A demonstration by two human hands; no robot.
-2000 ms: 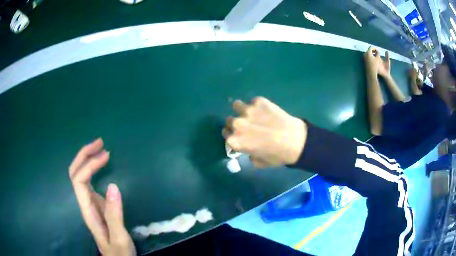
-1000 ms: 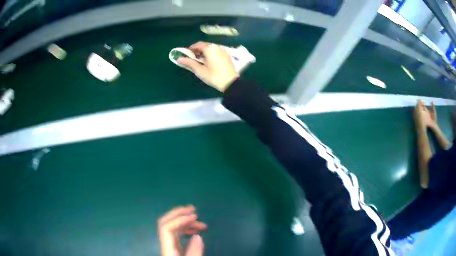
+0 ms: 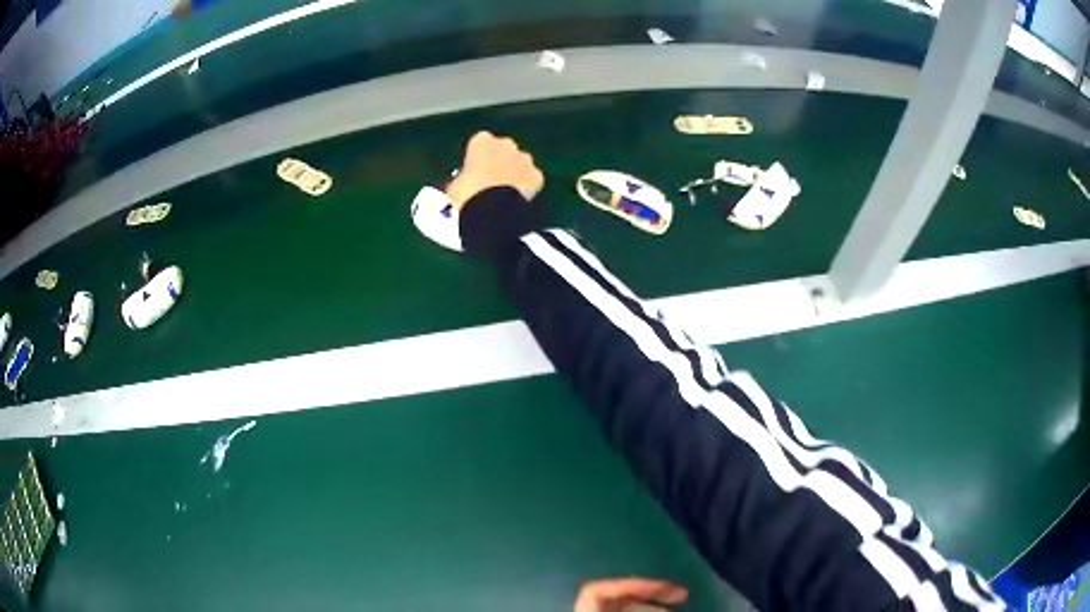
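My right hand (image 3: 500,167) reaches across the rail to the dark green belt. Its fingers curl down beside a white oval housing shell (image 3: 435,218); hand and sleeve cover part of it, and the fingertips are hidden. An open white shell (image 3: 625,201) with a blue and red inside lies to the right of the hand. Beyond it is another white shell (image 3: 765,197) with a small white part and dark strands. My left hand (image 3: 631,594) shows only as fingers at the bottom edge, over the green bench, mostly cut off.
More white shells (image 3: 152,298) and flat cream cover plates (image 3: 305,177) lie along the belt. A white rail (image 3: 323,374) runs between belt and bench, with a grey post (image 3: 920,144) at right. A gold-green ribbed panel (image 3: 26,526) sits at far left. White scraps lie on the far rail.
The view has shifted left along the line. My right hand has let go of the open shell, which now lies on the belt, and is at another shell further left. My left hand is lower, mostly out of view.
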